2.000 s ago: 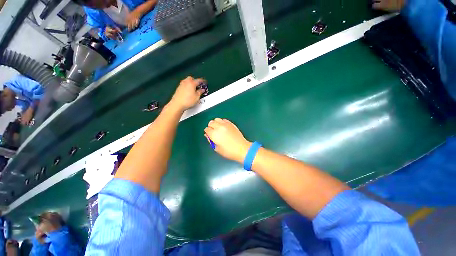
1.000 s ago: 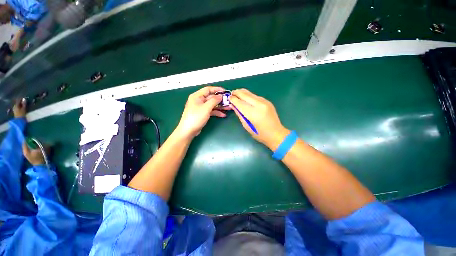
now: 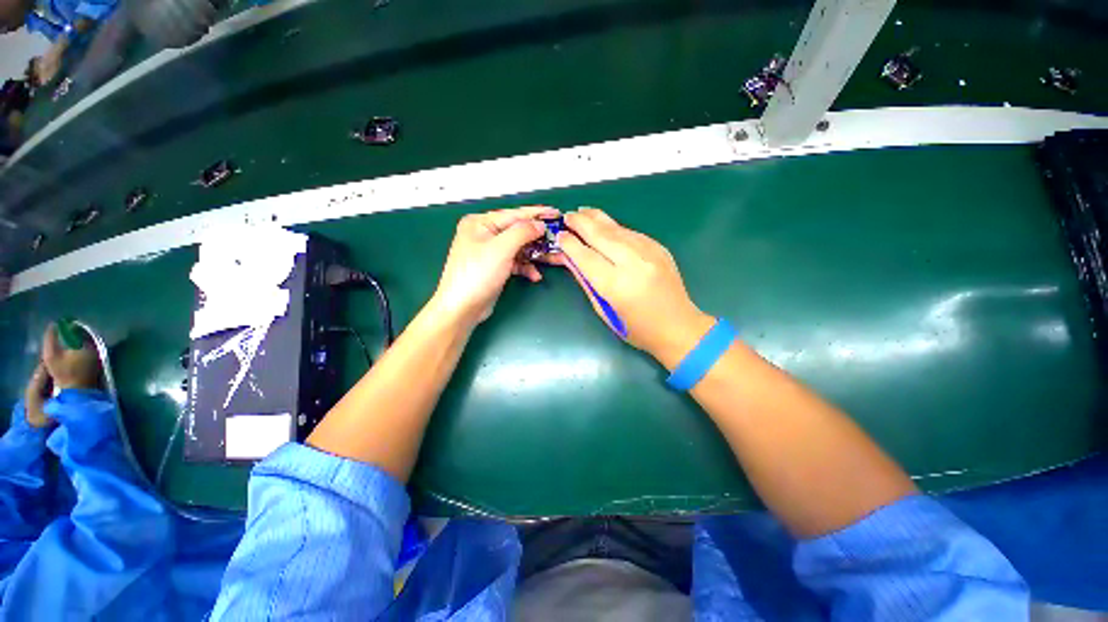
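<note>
My left hand holds a small dark smartwatch unit in its fingertips above the green bench mat. My right hand is beside it, with fingertips at the unit, and holds a thin blue pry stick. The stick's lower end points down towards my right wrist; its upper end lies at the unit. The fingers hide much of the unit. A blue band is on my right wrist.
A black box with torn white paper and cables stands at left. Beyond the white rail with its post, dark conveyor units lie spaced along the belt. Another person's hands are at far left. A black ridged item is at far right.
Since the earliest frame, my left hand has come back from the belt with a unit and met my right hand over the bench. The view has shifted; lately the hands have barely moved.
</note>
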